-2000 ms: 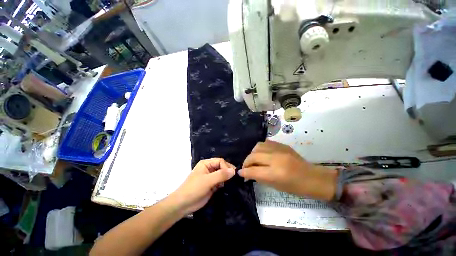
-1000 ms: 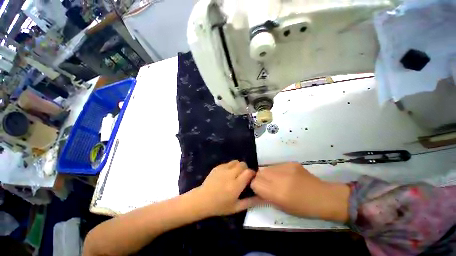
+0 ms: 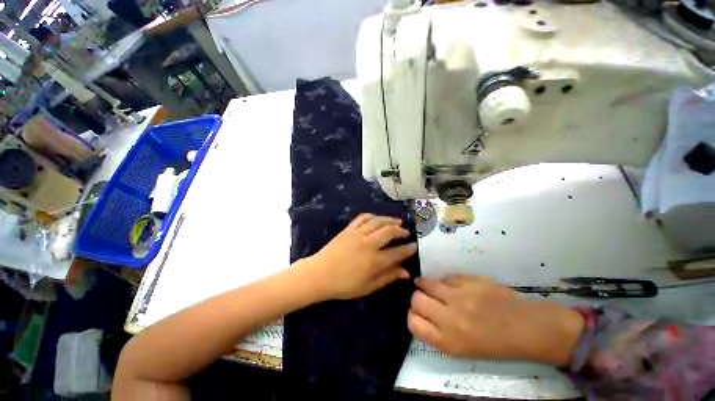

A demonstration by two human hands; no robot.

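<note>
A dark cloth piece with small pale print (image 3: 325,172) lies lengthwise on the white table, its right edge at the needle area of the off-white sewing machine (image 3: 462,102). My left hand (image 3: 362,258) lies on the cloth in front of the needle area, fingers slightly spread, pressing it down. My right hand (image 3: 462,317) is at the cloth's right edge, fingers curled with thumb and forefinger at that edge. The fingertips' hold on the edge is partly hidden. The cloth's near end hangs over the table's front edge.
A blue basket (image 3: 137,196) with white items and a yellow-green tape roll stands to the left. Black thread clippers (image 3: 607,287) lie right of my right hand. A pale cloth with a black patch (image 3: 686,157) hangs at the machine's right. Another machine (image 3: 35,184) is far left.
My hands have moved apart: the left now lies flatter and farther up the cloth, the right is at its edge. The camera view has shifted, so the machine appears farther right.
</note>
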